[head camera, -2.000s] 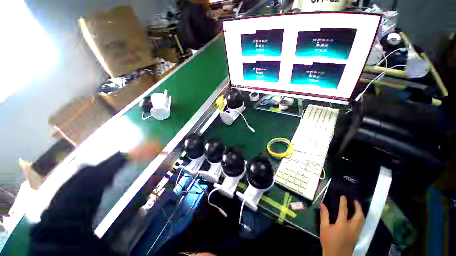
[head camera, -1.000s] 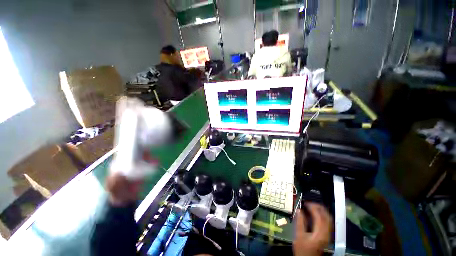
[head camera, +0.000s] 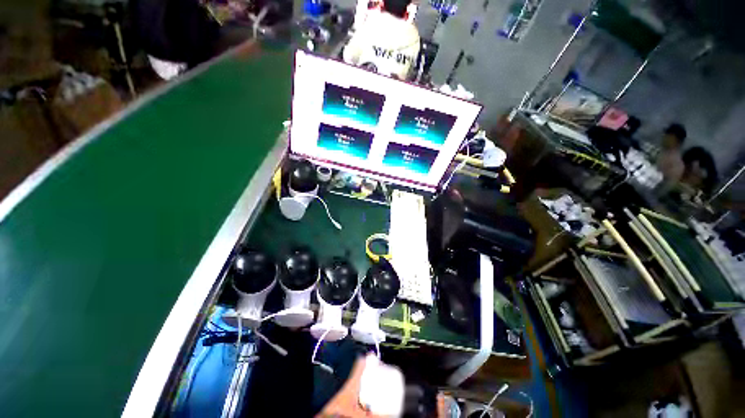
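Note:
My left hand (head camera: 350, 397) is at the bottom centre edge, blurred and cut off, closed on a security camera (head camera: 381, 387) with a white body and a dark part to its right. A small patch of skin beside that dark part looks like my right hand (head camera: 445, 405); it is mostly out of the picture and its grip cannot be told. Four cameras with glossy black ball heads stand in a row at the bench front, the rightmost camera (head camera: 377, 295) nearest the keyboard (head camera: 409, 245). Another camera (head camera: 299, 193) stands behind them, left of the monitor's base.
The monitor (head camera: 380, 122) shows a four-way split picture. A yellow tape roll (head camera: 377, 246) lies beside the keyboard. A label strip (head camera: 487, 306) hangs from the black printer (head camera: 490, 227). The green conveyor (head camera: 122, 212) runs at left. A person (head camera: 384, 41) is behind the monitor. Racks stand at right.
The view has swung right and down. My left hand has brought the camera from above the conveyor to the bottom centre. My right hand has left the mouse area.

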